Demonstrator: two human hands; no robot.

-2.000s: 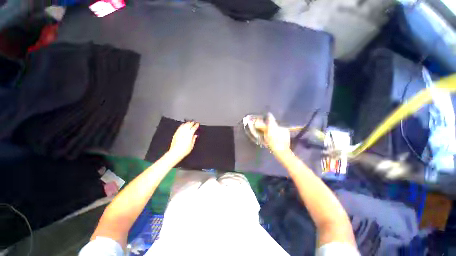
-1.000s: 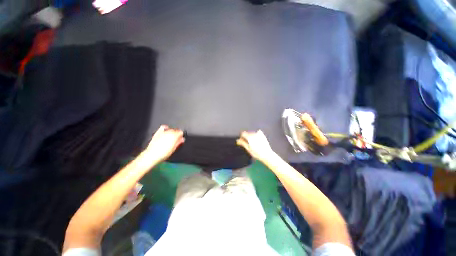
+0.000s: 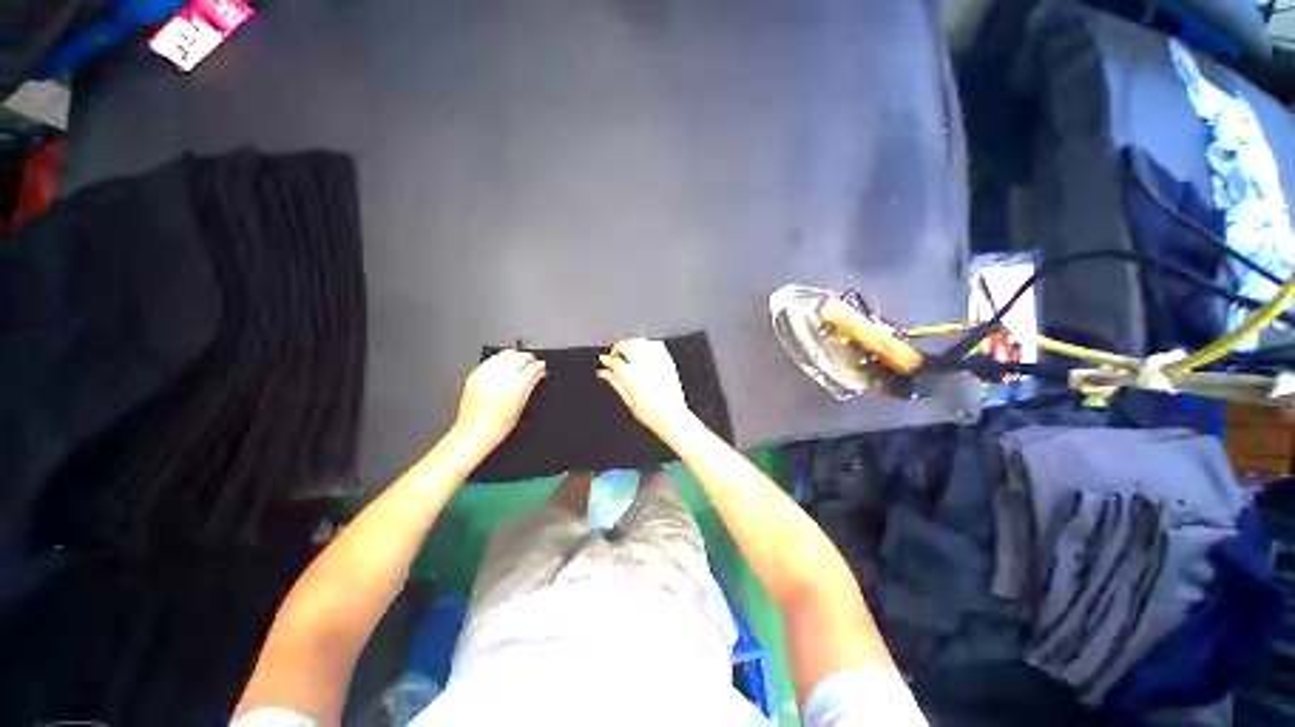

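Note:
A black garment (image 3: 575,426) lies flat at the near edge of the dark grey padded table (image 3: 568,171). My left hand (image 3: 497,395) rests on its upper left part, fingertips near the top edge. My right hand (image 3: 645,381) rests on its upper right part, fingers bent at the top edge. Whether the fingers pinch the cloth is hard to see. The steam iron (image 3: 841,341), silver with an orange-yellow handle, stands on the table to the right of the garment, untouched.
A thick stack of black pieces (image 3: 270,313) lies at the left. A yellow hose (image 3: 1236,338) and black cable run to the iron from the right, past a printed item (image 3: 1003,320). Grey and navy garments (image 3: 1108,526) are piled below right. A pink-red card (image 3: 202,31) is upper left.
Earlier my right hand held the iron; it was then set down at the right. Since one second ago, both hands have moved closer together, and more of the garment shows spread flat.

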